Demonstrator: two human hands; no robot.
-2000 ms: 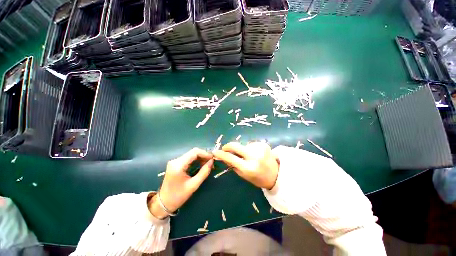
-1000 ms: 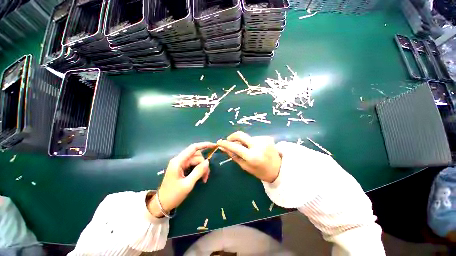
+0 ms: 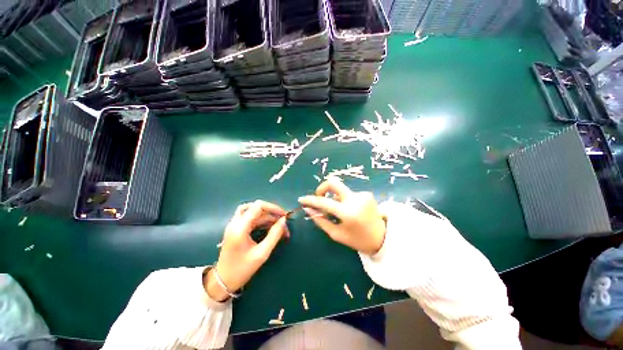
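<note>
Both bare hands are over the green mat near its front edge. My left hand (image 3: 248, 239) pinches a tiny dark orange-brown piece (image 3: 290, 214) between thumb and forefinger; it may be a flex piece. My right hand (image 3: 347, 217) is just to its right, fingertips close to that piece, with a small gap between. A thin pale strip or tool tip (image 3: 313, 217) shows under the right fingers; which it is I cannot tell. White-cream liner strips (image 3: 396, 142) lie heaped beyond the hands, with a looser row (image 3: 268, 150) to the left.
Stacked dark frames (image 3: 236, 58) line the back. Another frame stack (image 3: 123, 167) stands at left, and a ribbed grey stack (image 3: 555, 184) at right. Short cream pieces (image 3: 305, 301) lie near the front edge. A light blue sleeve (image 3: 604, 294) shows at the right rim and a pale sleeve (image 3: 19, 311) at the left.
My hands were joined at the orange-brown piece a second ago; now the fingertips are slightly apart, and the piece stays at my left fingertips. The camera view has tilted slightly.
</note>
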